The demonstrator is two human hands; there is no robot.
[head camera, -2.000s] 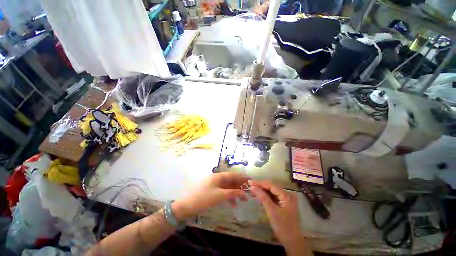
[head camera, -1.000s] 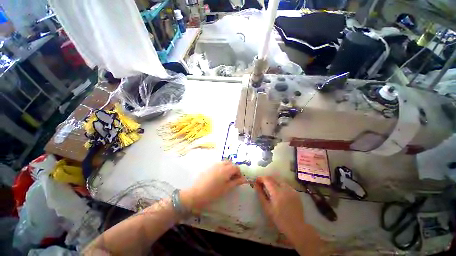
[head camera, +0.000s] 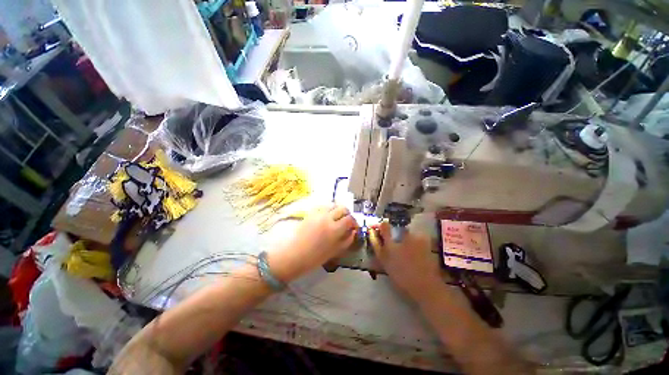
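My left hand (head camera: 312,242) and my right hand (head camera: 405,256) are close together at the lit needle area (head camera: 367,217) of the cream sewing machine (head camera: 506,179). A small dark and yellow piece shows between my fingertips; it is too small and blurred to name surely. The fingers of both hands are bent around it. A loose bunch of yellow tassels (head camera: 275,189) lies left of the needle. A pile of tasselled patches (head camera: 143,192) lies further left on brown cardboard (head camera: 77,212).
A smartphone (head camera: 467,245) with a lit pink screen, a black-and-white patch (head camera: 521,268) and a dark narrow tool (head camera: 480,299) lie right of my right hand. Black-handled scissors (head camera: 598,322) are far right. A clear plastic bag (head camera: 213,135) stands back left. A white cloth (head camera: 147,55) hangs there.
Both hands have moved forward from the front of the table to under the needle area. Dark and yellow material now shows between the fingertips. The view has shifted slightly.
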